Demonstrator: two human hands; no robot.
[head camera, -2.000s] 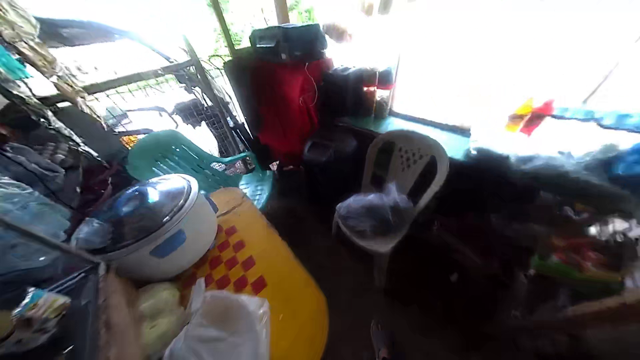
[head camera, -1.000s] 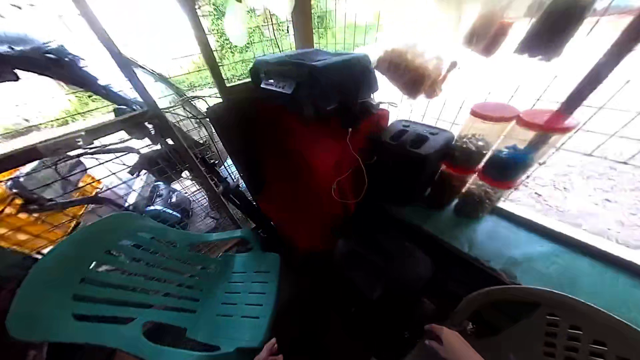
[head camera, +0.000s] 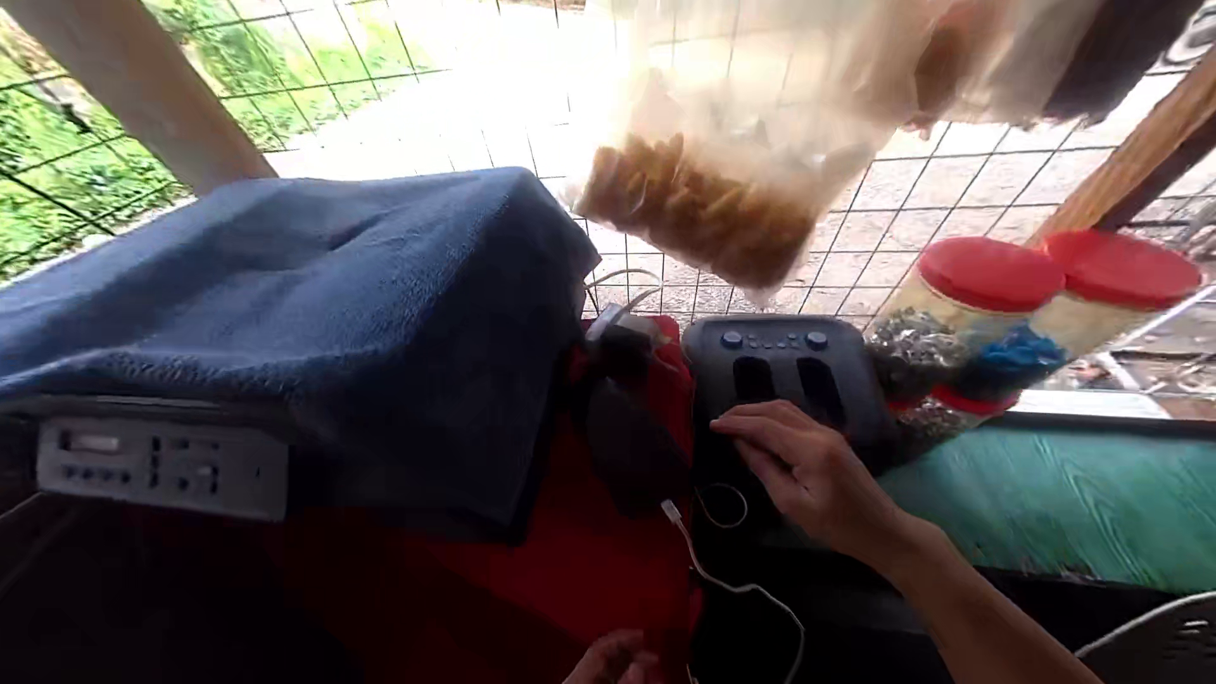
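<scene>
My right hand (head camera: 807, 465) reaches over the front of a black speaker (head camera: 774, 351) with knobs on its top; its fingers are loosely bent, hold nothing visible, and contact with the speaker cannot be told. My left hand (head camera: 613, 657) shows only partly at the bottom edge, before a red cloth (head camera: 589, 570). A white cable (head camera: 731, 584) with a plug end hangs between the hands. Left of them, a device with a grey control panel (head camera: 161, 467) lies under a blue towel (head camera: 380, 275). A dark object (head camera: 629, 442) rests on the red cloth beside the towel.
Jars with red lids (head camera: 991, 274) stand right of the speaker by a green wooden ledge (head camera: 1064, 499). A plastic bag of brown snacks (head camera: 703, 204) hangs before a wire grid. Part of a chair back (head camera: 1159, 646) shows at bottom right.
The view has moved close to the towel-covered device and speaker, and the green chair has left the view. My right hand, at the bottom edge one second ago, now extends over the speaker.
</scene>
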